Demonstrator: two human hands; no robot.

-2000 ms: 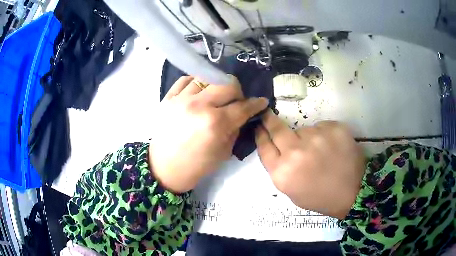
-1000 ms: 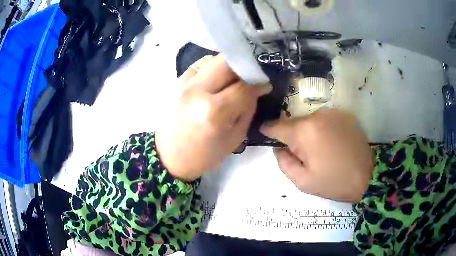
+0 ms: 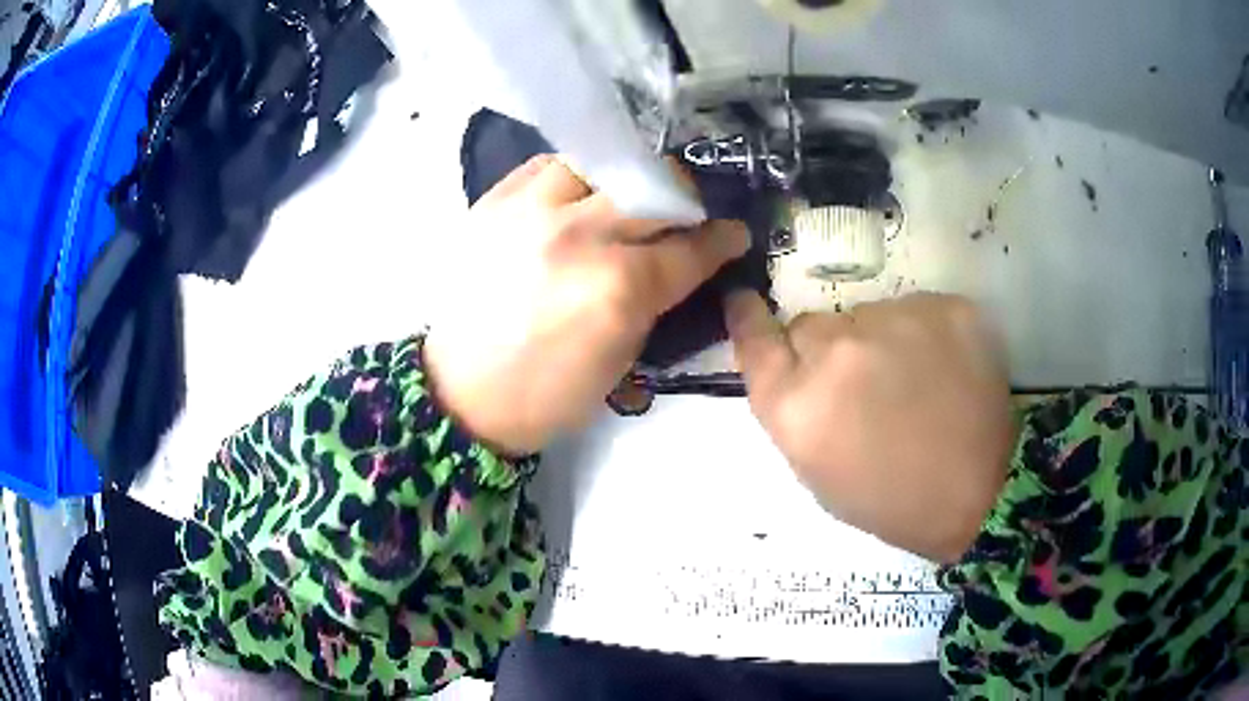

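Note:
A black fabric piece (image 3: pixel 699 326) lies on the machine bed by the presser foot (image 3: pixel 774 162). One rounded end of it shows beyond my left hand, at the upper left. My left hand (image 3: pixel 562 308) lies over the piece with its fingers bent, the fingertips pressing on it left of the foot. My right hand (image 3: pixel 877 411) has its index fingertip on the piece's right edge, the other fingers curled under. The white machine part above covers some of my left fingers. The needle and the stitch line cannot be made out.
The sewing machine head (image 3: pixel 1014 55) spans the top. A cream ribbed knob (image 3: pixel 840 243) stands right of the fabric. A blue bin (image 3: pixel 69 260) and a heap of black pieces (image 3: pixel 233 137) are at the left. A ruler scale (image 3: pixel 808 597) runs along the front. A slim bluish tool (image 3: pixel 1229 315) lies far right.
The fabric has turned and shifted up toward the foot, uncovering the dark slot with its tan end. My right fingertip has moved up along the fabric's edge. The view has shifted slightly.

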